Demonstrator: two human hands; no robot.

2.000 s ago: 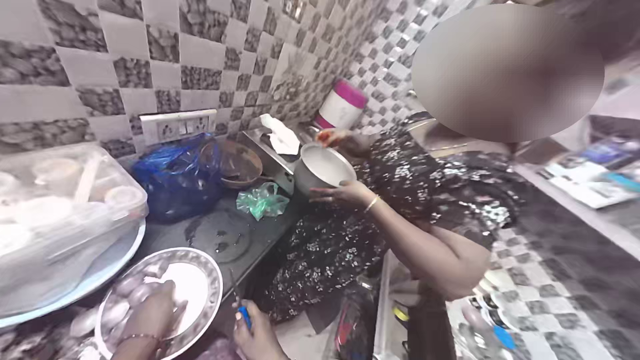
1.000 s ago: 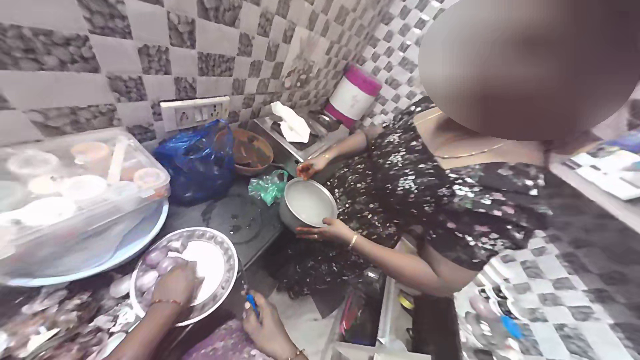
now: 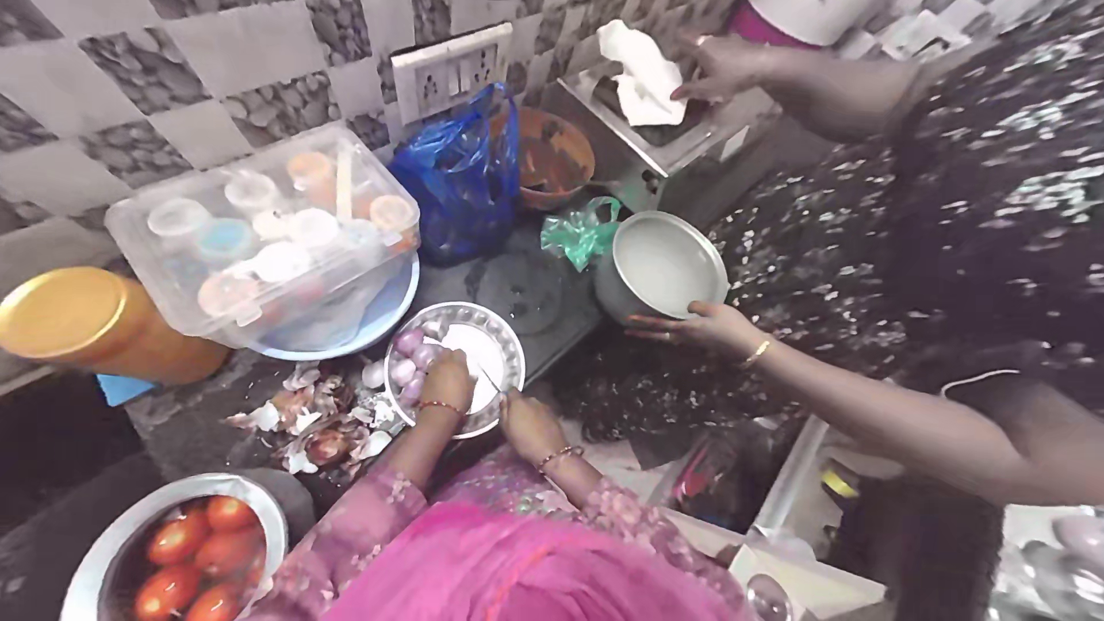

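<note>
A round metal plate (image 3: 511, 332) with a patterned rim holds several peeled, purplish onions (image 3: 404, 371) on its left side. My left hand (image 3: 448, 381) reaches down into the plate beside them, its fingertips hidden, so what it grips is unclear. At the plate's right rim, my right hand (image 3: 526, 423) is closed around a knife (image 3: 492, 380), whose thin blade points into the plate toward my left hand. The knife's handle is mostly covered by my fingers. Onion skins (image 3: 332, 444) lie on the dark counter to the left of the plate.
Left are a lidded plastic box (image 3: 198, 185) of jars, an orange container (image 3: 95, 319) and a pot of tomatoes (image 3: 276, 509). Behind stand a blue bag (image 3: 457, 190), clay bowl (image 3: 578, 147) and stove (image 3: 673, 164). At right, another person holds a metal pot (image 3: 617, 285) and touches white cloth (image 3: 642, 78).
My right hand has brought the knife from beside the plate to over its rim. The other person's far hand has left the pot for the white cloth. The view has shifted.
</note>
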